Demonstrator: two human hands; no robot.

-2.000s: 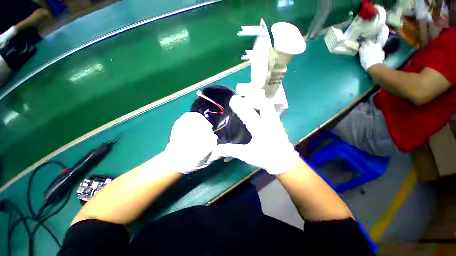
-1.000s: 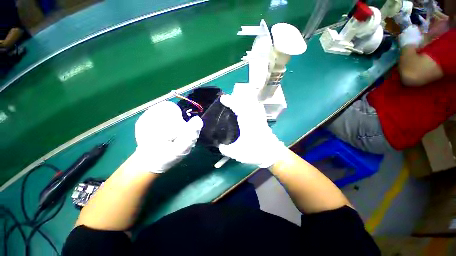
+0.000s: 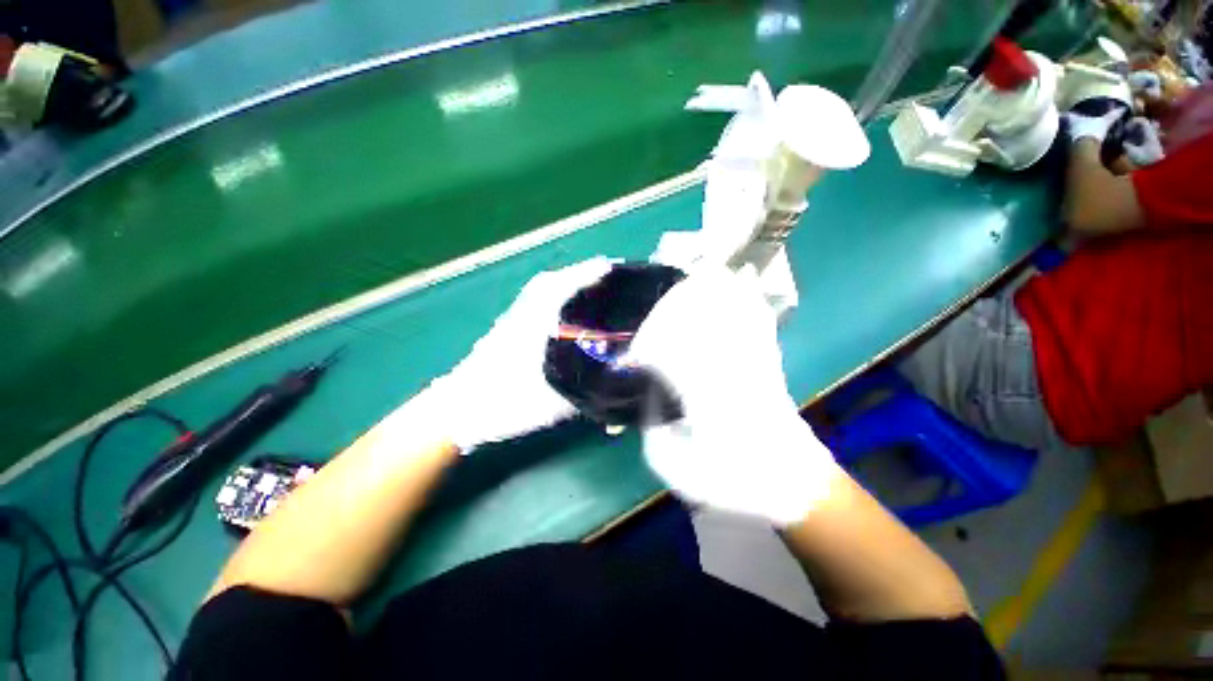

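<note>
The black camera housing lies on the bench in front of me, its open side up, with red and blue internal wires inside. The white camera body stands behind it to the right, beyond my right hand. My gloved left hand holds the housing by its left side. My gloved right hand is over the housing's right side, its fingers blurred at the opening. I cannot tell what its fingertips grip.
An electric screwdriver with a looped cord and a circuit board lie at the left. The green conveyor belt runs behind. A person in red works at the right near another white camera. A blue stool stands below.
My left hand has moved from above the opening to the housing's left side. My right hand has moved from the housing's right side to over its opening.
</note>
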